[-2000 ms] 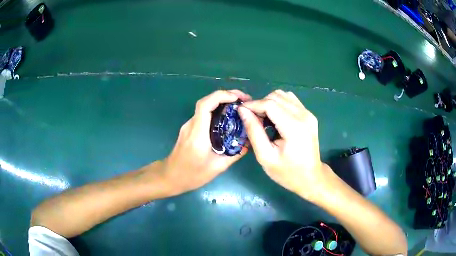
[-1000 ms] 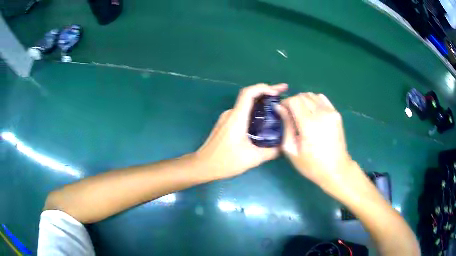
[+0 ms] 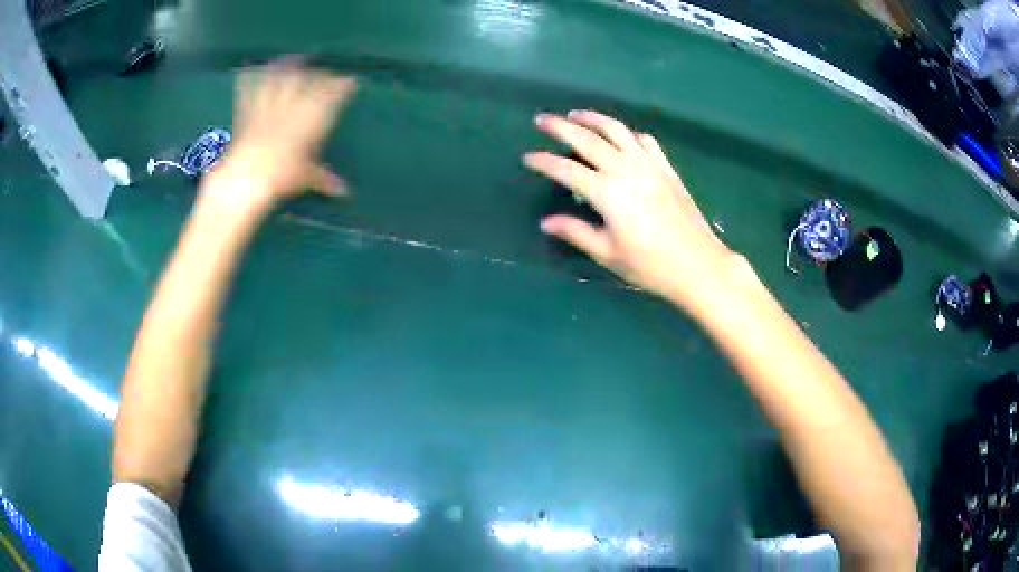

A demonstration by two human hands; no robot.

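My left hand [image 3: 279, 140] is blurred at the upper left, fingers apart, with nothing visible in it. It is beside a blue round circuit board [image 3: 208, 151] with a white lead; a white round piece [image 3: 116, 171] lies left of the board. My right hand [image 3: 620, 201] is at the upper middle, palm down, fingers spread. A dark patch with a small pale dot shows between its thumb and fingers; whether it holds a black housing is hidden.
At right, a blue board [image 3: 825, 231] lies against a black housing [image 3: 865, 270]; another smaller board [image 3: 953, 293] is beyond. Grouped housings [image 3: 989, 492] stand at the lower right. A grey bracket [image 3: 54, 129] stands upper left, and a pale rail [image 3: 782, 50] crosses the top right.
My hands have separated and reached forward, the left one far to the left. The board unit they held together is no longer between them. The view has shifted.
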